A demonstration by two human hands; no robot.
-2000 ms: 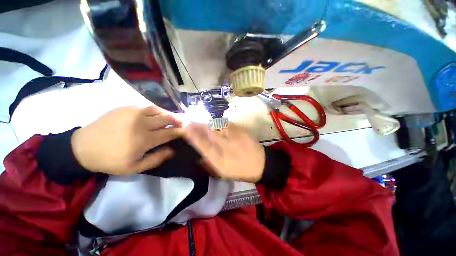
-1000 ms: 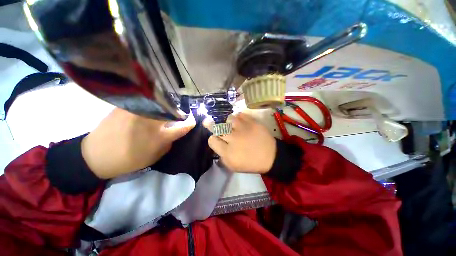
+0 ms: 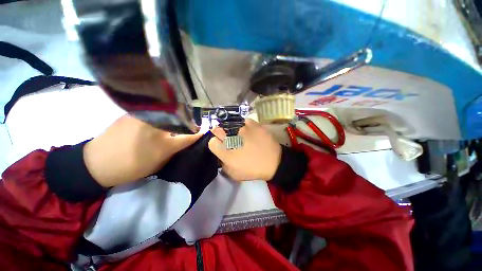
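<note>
My left hand (image 3: 140, 151) is at the left of the needle area, its fingertips on a black fabric panel (image 3: 191, 161) close to the presser foot. My right hand (image 3: 252, 153) is on the other side, its fingers curled at the black fabric's right edge, partly behind the small ribbed knob (image 3: 233, 142). The black panel joins a light grey-white garment panel (image 3: 145, 209) that hangs over the table edge onto the lap. The presser foot and needle (image 3: 214, 120) are under a bright lamp; glare and fingers hide the needle tip.
The sewing machine head (image 3: 317, 69) fills the top. Red-handled scissors (image 3: 330, 129) lie right of the right hand. A cream ribbed knob (image 3: 276, 107) sticks out of the head. An edge ruler (image 3: 251, 220) runs along the table front. Pale cloth with black edging (image 3: 58, 114) lies at left.
Both hands have come down from the earlier touching pose to either side of the black fabric. Since one second ago they have barely moved; the camera view has shifted slightly.
</note>
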